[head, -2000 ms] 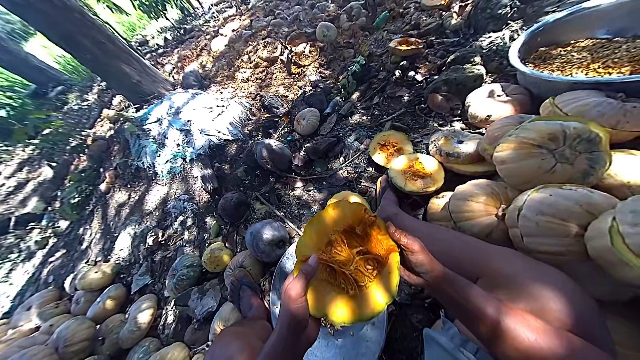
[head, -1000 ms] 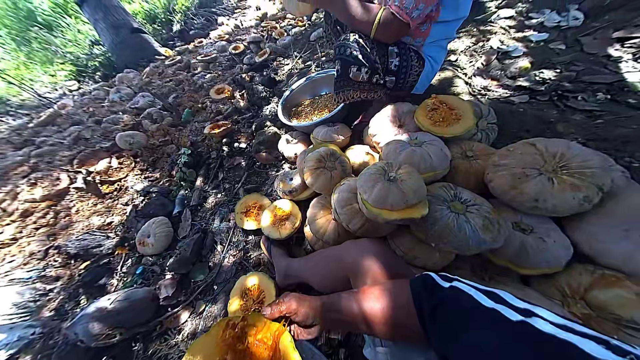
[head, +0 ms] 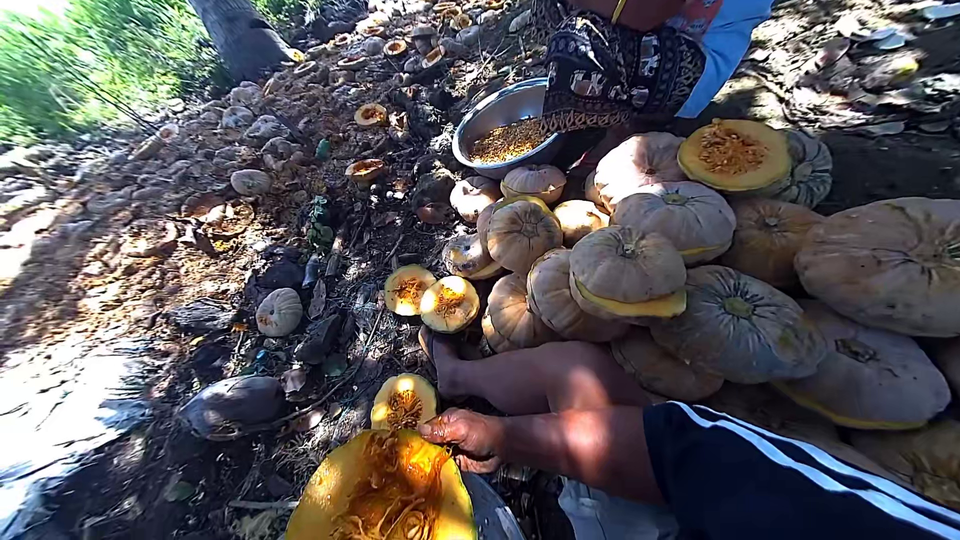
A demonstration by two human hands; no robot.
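My right hand [head: 466, 437] grips the right edge of a large cut pumpkin half [head: 382, 487], its thumb side at the rim. Orange pulp and fibres show in the pumpkin's hollow, which faces up. Under and beside it, part of a metal basin [head: 491, 510] shows at the bottom edge. A smaller cut pumpkin half [head: 403, 403] lies just beyond the large one, its seedy face up. My left hand is out of view. Two more cut halves, one [head: 409, 289] beside another [head: 449, 303], lie on the ground near my foot.
Whole and cut pumpkins [head: 626, 274] are piled at my right. Beyond them a metal bowl [head: 499, 105] holds seeds, beside a seated person in patterned cloth [head: 615, 71]. A dark husk [head: 232, 407] and a small pumpkin [head: 279, 312] lie at left; a tree trunk [head: 238, 37] stands farther off.
The view has swung right. Two seconds ago both hands held the large pumpkin half; now my left hand is out of view, and my right hand is at its edge.
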